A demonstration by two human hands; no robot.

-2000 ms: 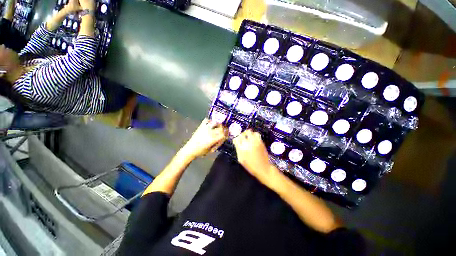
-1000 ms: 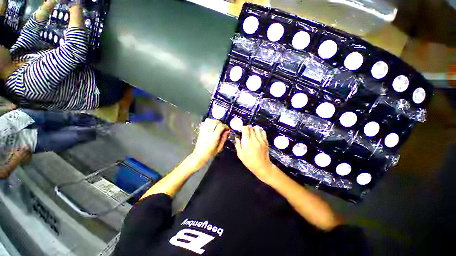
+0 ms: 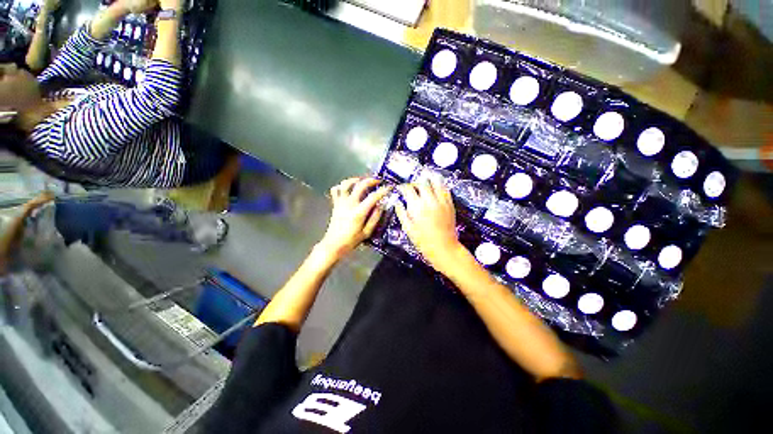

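A large black tray [image 3: 619,191] lies at centre right, with three rows of black units bearing round white discs [image 3: 566,106]. Shiny clear film [image 3: 542,140] runs over and between the units. My left hand [image 3: 352,210] is at the tray's near left corner, its fingertips bent down on it. My right hand [image 3: 426,212] lies just to its right over the nearest row, fingers bent and spread a little. The fingertips of both hands nearly meet. The units under them are hidden, and I cannot tell whether either hand pinches film or a unit.
A dark green bench surface [image 3: 288,102] stretches left of the tray. A clear plastic cover [image 3: 585,34] lies behind it. A person in a striped top [image 3: 119,127] works at further trays at upper left. Another person's legs [image 3: 127,222] and a blue item [image 3: 227,309] are behind at lower left.
Both hands have moved a little further onto the tray and now cover the two near-left discs that showed before. The legs at left have come further into view. The camera view has shifted slightly.
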